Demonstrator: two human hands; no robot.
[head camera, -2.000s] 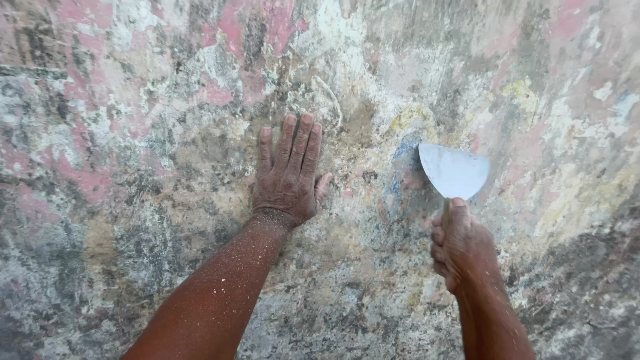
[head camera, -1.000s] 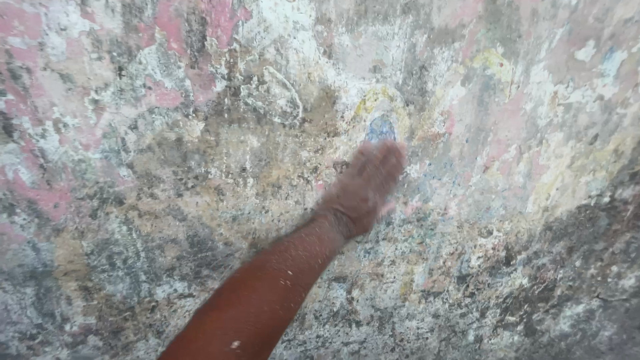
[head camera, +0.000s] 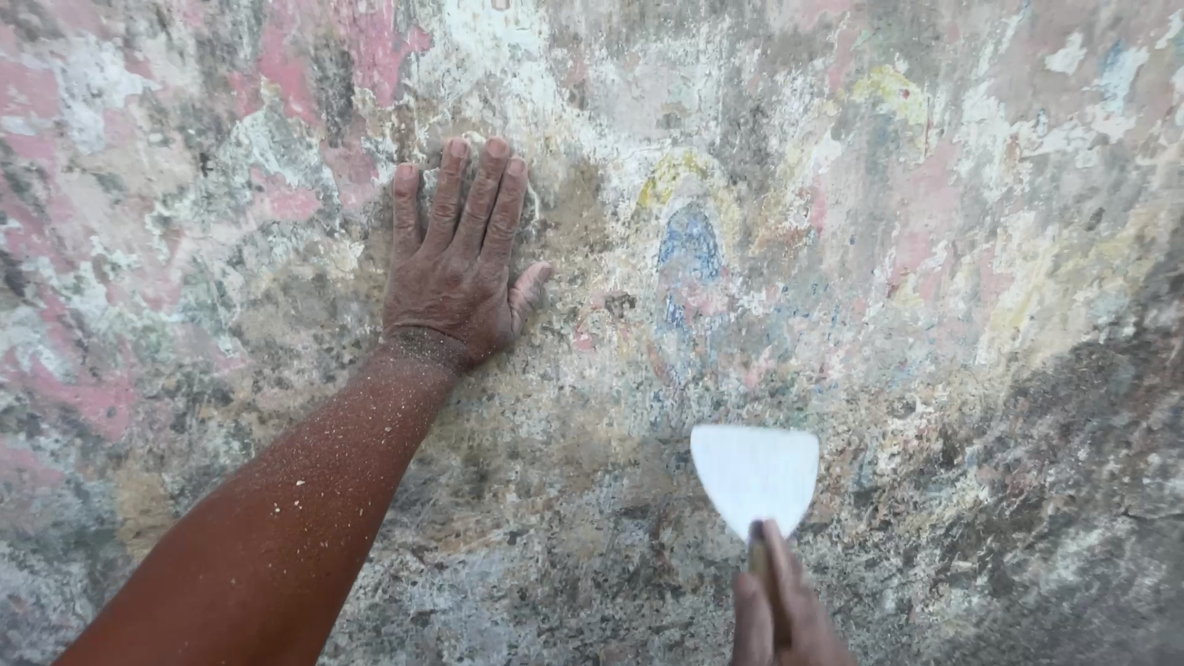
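Observation:
My left hand (head camera: 458, 264) lies flat against the old painted wall (head camera: 592, 481), palm down, fingers pointing up and thumb out to the right. Dust and pale flakes cling to the wrist and forearm. At the lower right, my right hand (head camera: 786, 610) grips the handle of a putty knife (head camera: 757, 476), its wide pale blade pointing up. Whether the blade's edge touches the wall cannot be told. Above the blade is a blue paint patch (head camera: 689, 250) with a yellow arc over it. The lower part of the right hand is cut off by the frame.
The wall fills the whole view, mottled with peeling pink, white and yellow paint (head camera: 893, 92). A dark, rough area (head camera: 1091, 462) spreads over the lower right.
One second ago my left hand was blurred over the blue patch; it now rests farther left. My right hand and the putty knife, out of view then, are back, lower than two seconds ago.

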